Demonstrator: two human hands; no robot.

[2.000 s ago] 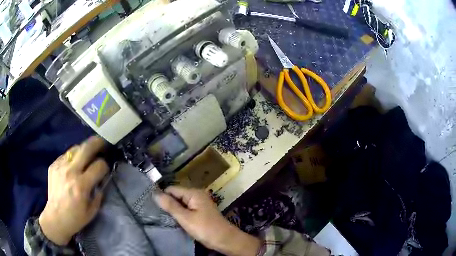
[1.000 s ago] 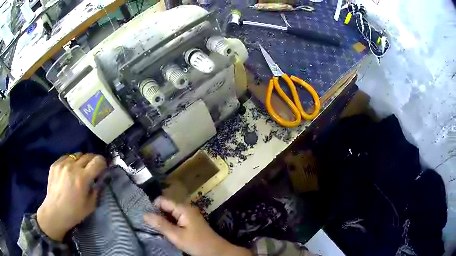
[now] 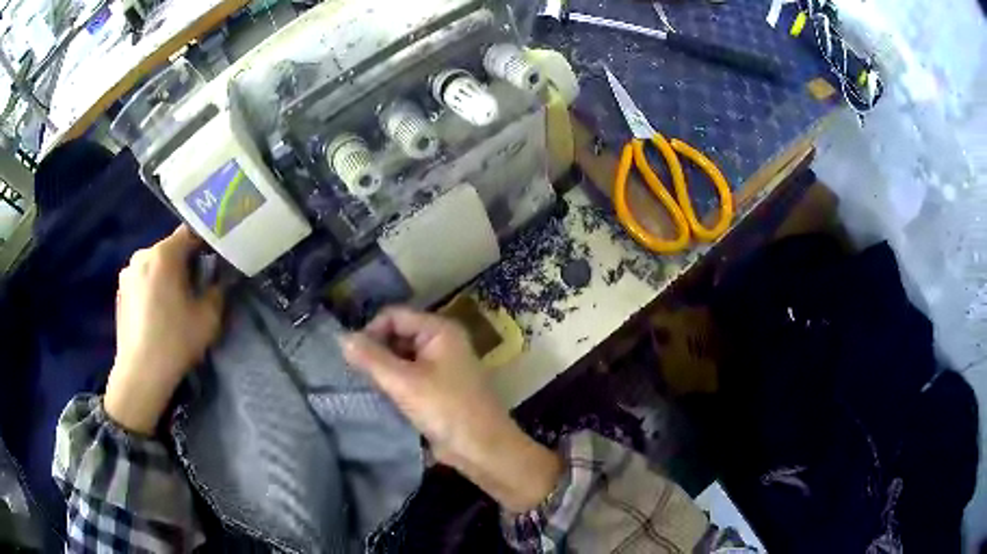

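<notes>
The grey denim piece [image 3: 271, 395] runs from the needle area of the off-white overlock machine [image 3: 433, 179] down over my lap, with a stitched line along its rim. My left hand [image 3: 162, 319] lies at the left of the needle area, holding the cloth; its fingertips are partly hidden by the machine head. My right hand [image 3: 428, 373] is over the cloth's right side, thumb and forefinger close together at its edge; whether they pinch it is unclear. The presser foot area is dark and hard to make out.
Orange-handled scissors [image 3: 671, 189] lie right of the machine, near dark trimmings [image 3: 541, 271]. A cream scrap tray [image 3: 503, 338] is at the machine front. A black-handled tool [image 3: 720, 52] lies on the blue board [image 3: 747, 119]. Dark garments are heaped left and at right [image 3: 844, 379].
Both hands are higher in the picture, nearer the machine. More of the cloth and its stitched rim shows over my lap. The view has shifted slightly.
</notes>
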